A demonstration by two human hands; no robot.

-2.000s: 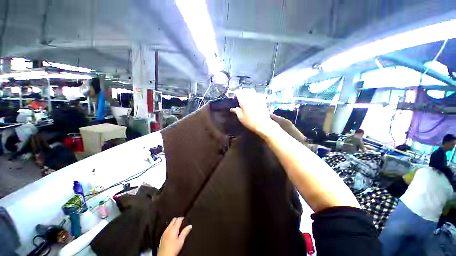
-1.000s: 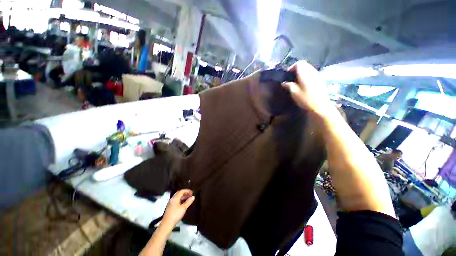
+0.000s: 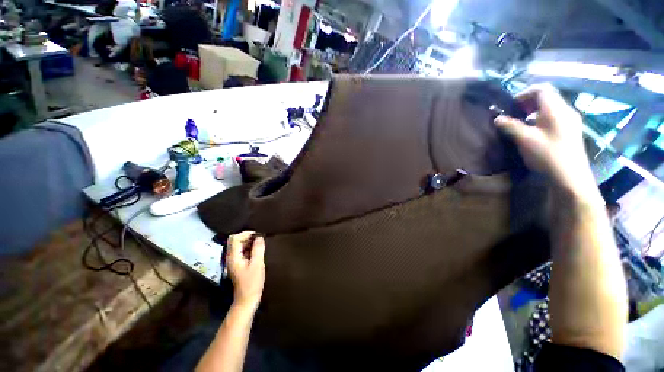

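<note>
A brown sleeveless vest (image 3: 364, 152) is held up and tilted in front of me, its neckline towards the upper right. A round button (image 3: 437, 181) shows at the top of the front opening. My right hand (image 3: 539, 134) grips the vest at the neckline. My left hand (image 3: 246, 265) pinches the front edge low on the vest, at its left end; what lies between the fingertips is too small to tell. A second brown garment (image 3: 231, 205) lies crumpled on the white table (image 3: 269, 109) behind the vest.
On the table at left are a hairdryer-like tool (image 3: 145, 180) with black cables, a teal bottle (image 3: 182, 176), a purple bottle (image 3: 191, 129) and a long white bar (image 3: 188, 198). Grey-blue fabric (image 3: 44, 182) hangs at far left. A beige box (image 3: 227, 65) stands beyond the table.
The vest has tipped from upright towards lying sideways, its neckline moving right and down with my right hand. My left hand still holds the front edge. The view has turned left and down.
</note>
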